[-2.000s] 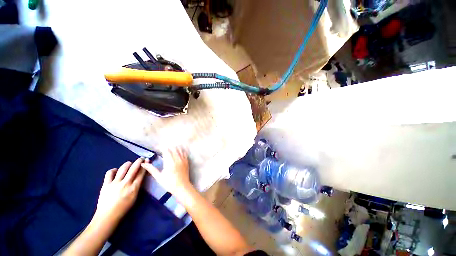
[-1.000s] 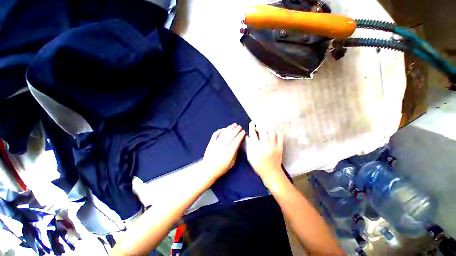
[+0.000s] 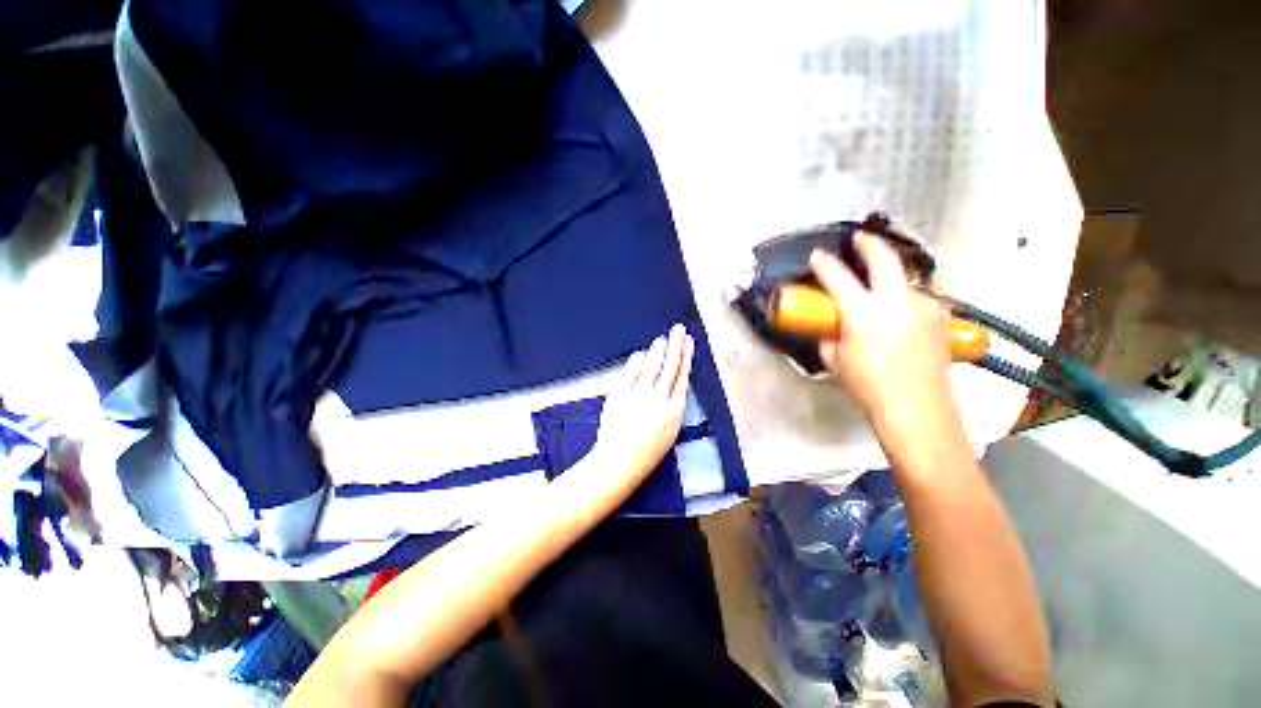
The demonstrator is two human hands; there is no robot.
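The navy garment [image 3: 567,277] lies over the pale padded table, in folds at left and flatter near its right edge. Pale lining [image 3: 443,440] with narrow navy strips and a small navy square shows along its lower part. My left hand [image 3: 647,415] lies flat on the garment near its right edge, fingers together, holding nothing. My right hand [image 3: 885,325] is closed round the orange handle of the steam iron [image 3: 788,263]. The iron stands on the table cover just right of the garment edge. My palm side is hidden.
The pale table cover [image 3: 899,125] runs up behind the iron. Dark teal hoses [image 3: 1093,392] run right from the iron. Clear plastic bottles [image 3: 830,553] are below the table edge. A bright heap of cloth pieces [image 3: 49,484] is at far left.
My right hand has left the garment edge and taken hold of the iron, which now sits lower and closer to the garment. My left hand now lies flat near the edge; more pale lining shows.
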